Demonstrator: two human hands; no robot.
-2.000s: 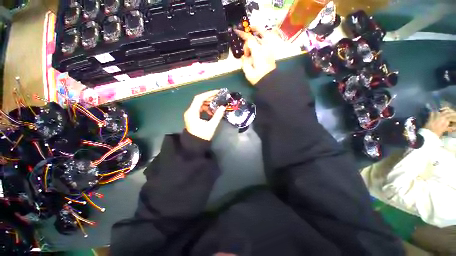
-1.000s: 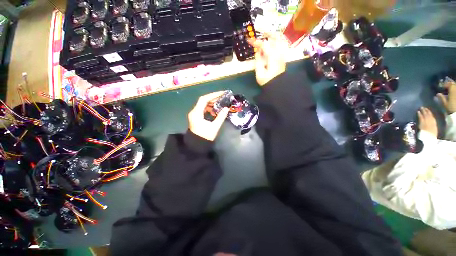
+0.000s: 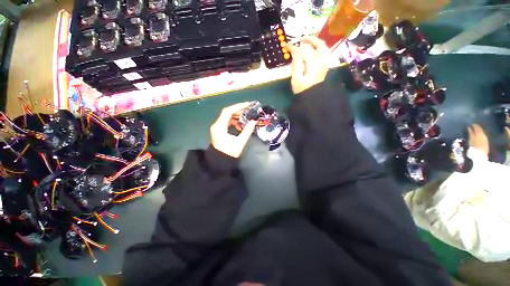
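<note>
My left hand [image 3: 230, 129] holds a small glassy lens module [image 3: 251, 111] between thumb and fingers above the dark green bench. A round black housing [image 3: 272, 127] with a shiny inside is joined to or touching the module, with short red wires between them. My right hand [image 3: 308, 62] is at the pale ledge, fingers spread, with its fingertips at the right edge of a flat black slab [image 3: 273, 43] with orange round keys. The right hand holds nothing that shows.
Black parts trays [image 3: 168, 58] with glassy modules stand on the ledge. Wired housings [image 3: 89, 187] pile at left. Part-built units [image 3: 405, 103] cluster at right. An orange-brown bottle [image 3: 342, 23] lies behind my right hand. Another person's white sleeve [image 3: 468, 206] is at right.
My right hand has moved right along the slab, and more of its orange keys show. My left hand keeps its hold. The other person's hands have appeared farther forward, then drawn slightly back.
</note>
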